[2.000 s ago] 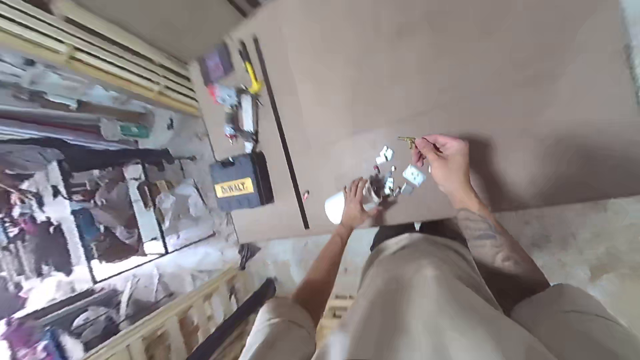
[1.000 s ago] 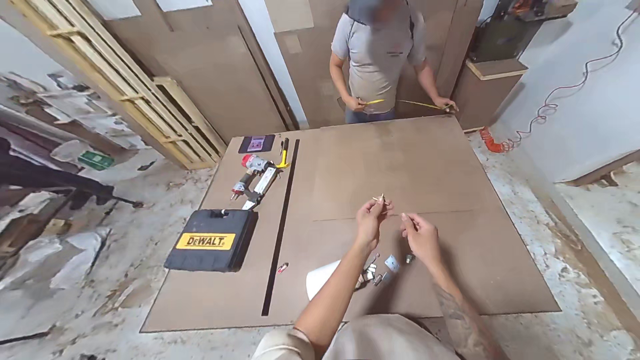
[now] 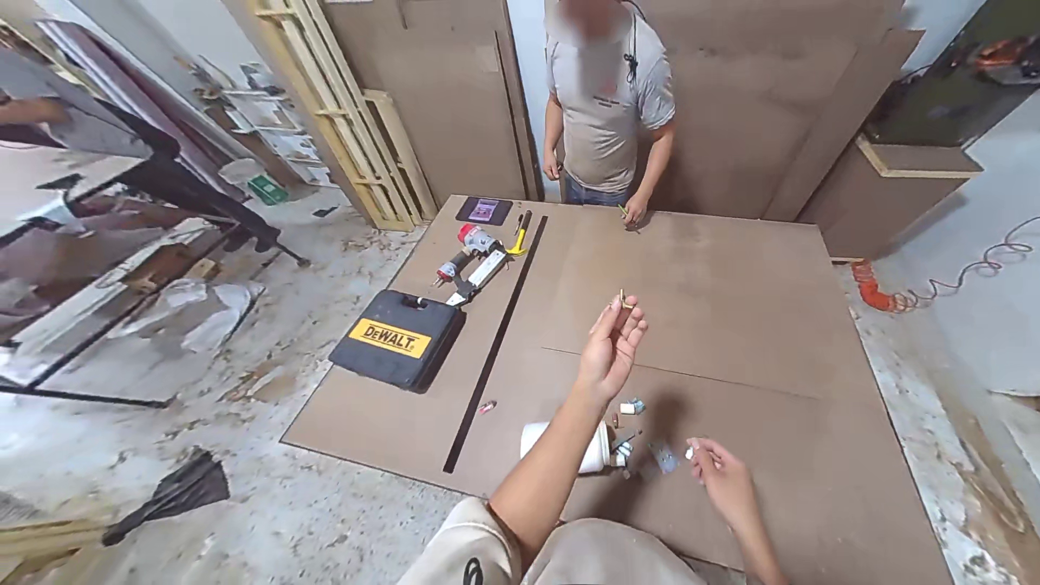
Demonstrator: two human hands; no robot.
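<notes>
Raised over the middle of the brown table, my left hand (image 3: 613, 345) pinches a small brass-coloured metal piece (image 3: 624, 299) at its fingertips. Low over the near right part, my right hand (image 3: 717, 467) has a small white piece (image 3: 690, 452) between thumb and fingers. A white plastic tub (image 3: 597, 448) lies on its side, partly hidden behind my left forearm. Small hardware pieces (image 3: 624, 447) spill from its mouth, and a clear plastic packet (image 3: 664, 457) lies between them and my right hand. A small white and teal item (image 3: 632, 406) rests just beyond the spill.
A DeWalt case (image 3: 398, 340), a pneumatic nailer (image 3: 478, 262), a yellow and black hammer (image 3: 522, 236) and a dark flat item (image 3: 486, 210) sit on the table's left side, beside a long black strip (image 3: 497, 341). A co-worker (image 3: 605, 106) stands at the far edge, holding something yellow.
My hands, close together one second ago, are now apart: the left is raised forward, the right lower by the packet. The co-worker's stretched yellow tape no longer shows. The view has tilted up since the first frame.
</notes>
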